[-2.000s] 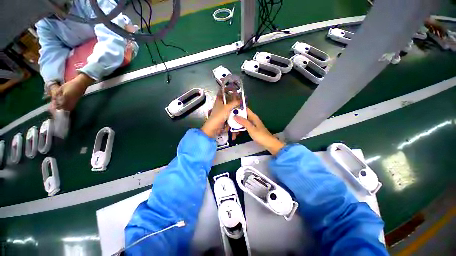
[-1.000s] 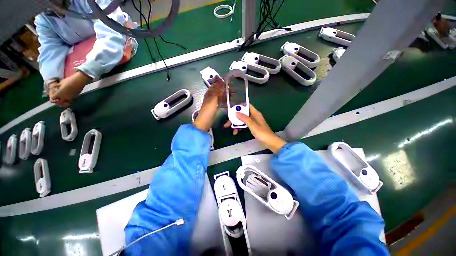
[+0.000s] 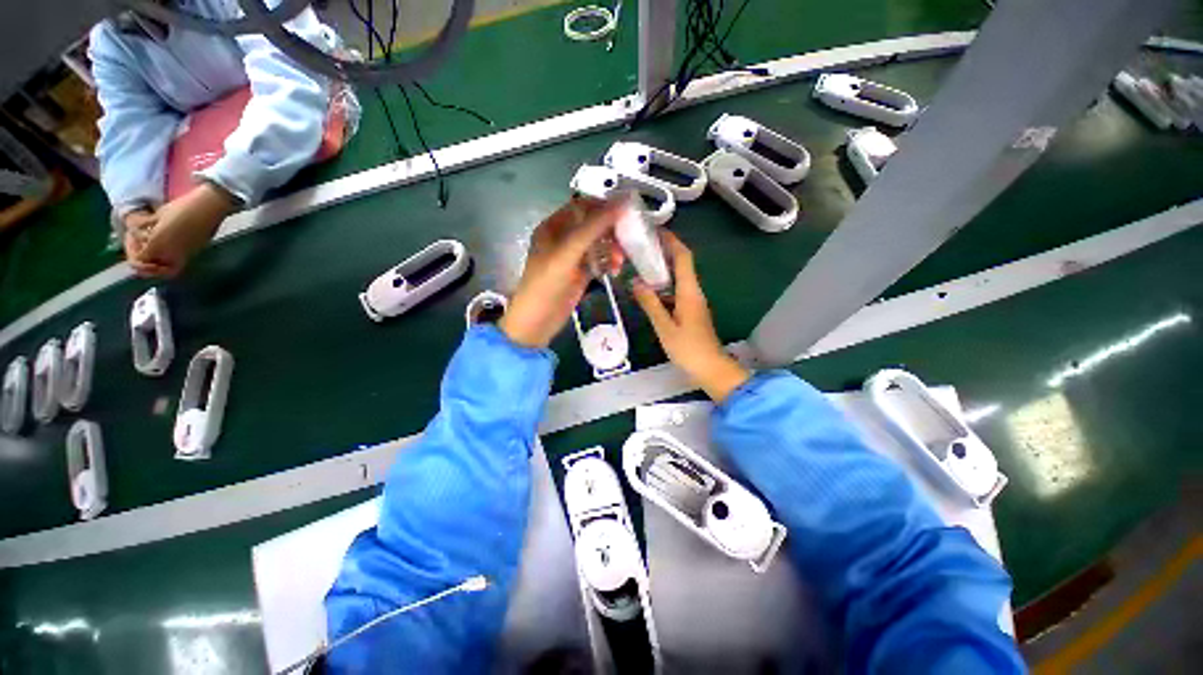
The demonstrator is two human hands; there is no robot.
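Note:
My left hand (image 3: 559, 270) and my right hand (image 3: 683, 311) are close together over the green conveyor. Between them is a blurred white piece (image 3: 641, 247), tilted on edge, held by the fingers of my right hand; my left fingertips meet its upper end. I cannot tell whether it is a whole housing shell. Another white oval shell (image 3: 604, 346) lies under and between the hands, its upper part partly hidden by my left fingers. A further shell (image 3: 487, 307) is mostly hidden behind my left wrist.
White shells (image 3: 759, 193) lie on the conveyor (image 3: 304, 303) at left and beyond my hands. A slanting grey post (image 3: 910, 198) stands at right. A parts holder housing (image 3: 706, 498), a long narrow housing (image 3: 608, 554) and a spare housing (image 3: 937, 440) lie nearest me. A person's hands (image 3: 172, 237) are at upper left.
The shell held upright between my hands has given way to a tilted, blurred white piece. My left hand has come back to my right. The conveyor shells have shifted left.

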